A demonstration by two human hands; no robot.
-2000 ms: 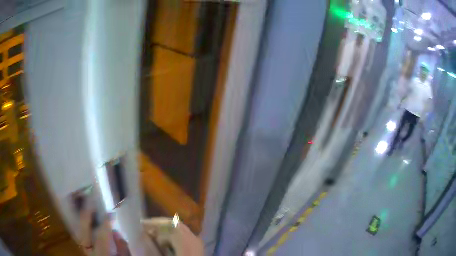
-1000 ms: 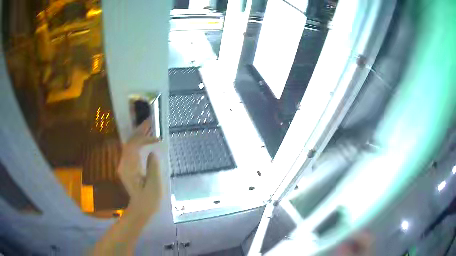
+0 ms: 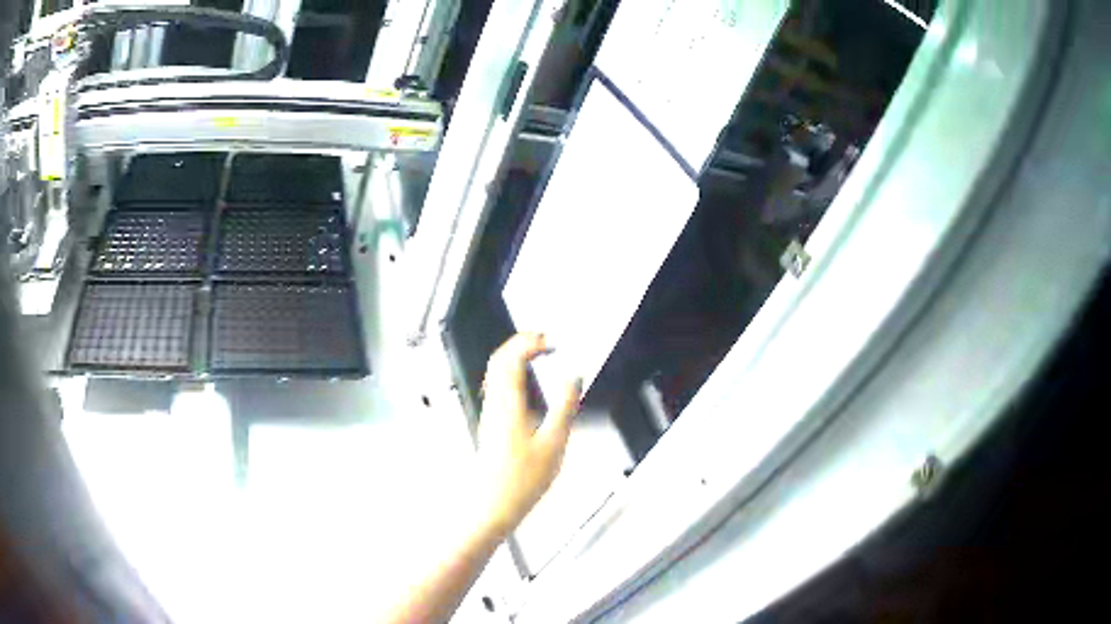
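Note:
A bright white paper sheet [image 3: 603, 232] lies against the dark window of the open machine door. A second white sheet with faint marks [image 3: 701, 61] is above it, beyond a thin dark line. My left hand [image 3: 524, 433] reaches up from the bottom to the lower sheet's bottom end. Its finger and thumb are apart, with a gap between them. The fingertips overlap the sheet's edge; whether they touch it cannot be told. My right hand is not in view.
Black gridded trays [image 3: 219, 274] lie on the white machine bed [image 3: 305, 475] at left. A white gantry beam [image 3: 268, 122] with yellow labels and a cable loop runs above them. The pale door frame [image 3: 853, 305] with small metal catches curves down the right.
My left hand has left the door handle and moved to the sheet. The machine interior and open door now fill more of the view. My blurred right hand has gone from the lower right.

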